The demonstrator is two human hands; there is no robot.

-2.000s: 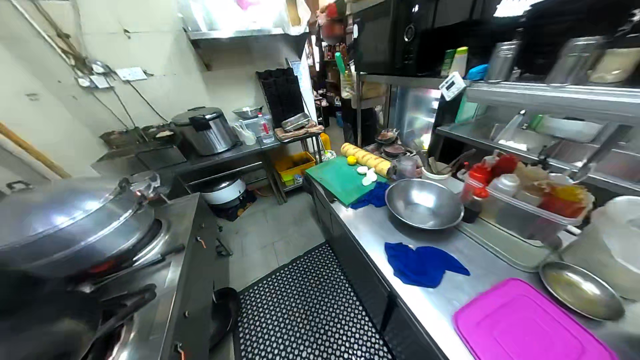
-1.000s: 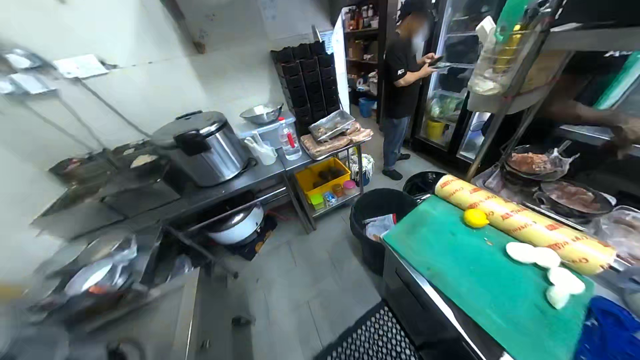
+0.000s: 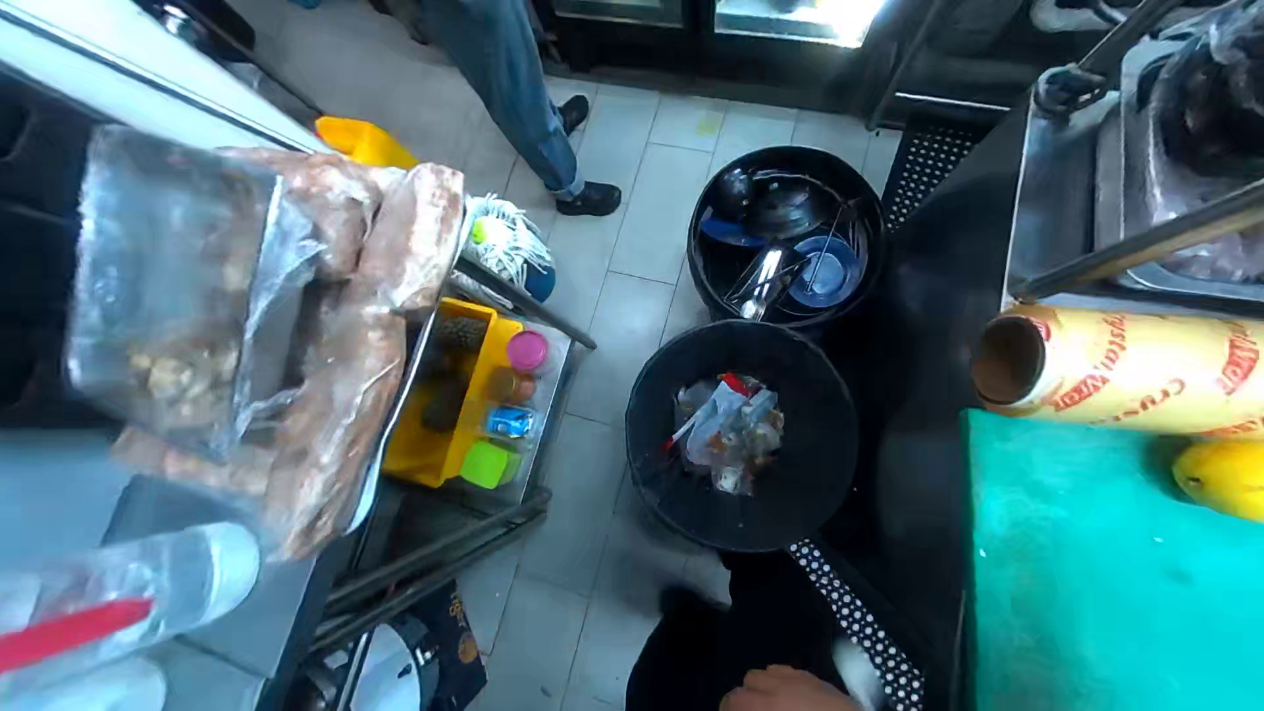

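Observation:
Only part of one bare hand, seemingly my right hand (image 3: 787, 689), shows at the bottom edge; its fingers are mostly cut off. A small white thing (image 3: 857, 667) lies close beside it, and whether the hand touches it I cannot tell. My left hand is out of view. Ahead of the hand stands a round black bin (image 3: 657, 474) with plastic waste (image 3: 731, 430) at its bottom. Beyond the bin is a black tub (image 3: 706, 281) holding pans and a blue bowl (image 3: 825, 272). At the right, a roll of cling film (image 3: 1155, 370) lies by a green cutting board (image 3: 1106, 583) and a lemon (image 3: 1224, 478).
Packs of frozen meat (image 3: 346, 395) and a clear plastic container (image 3: 168, 286) sit on a rack at the left. Below is a yellow crate (image 3: 464, 395). A clear bottle (image 3: 128, 597) is lower left. Another person's legs (image 3: 513, 99) are near the top, beside a mop head (image 3: 504, 247).
The view has swung down toward the floor and bins. Part of a bare hand has come in at the bottom edge. The other person now shows only by the legs.

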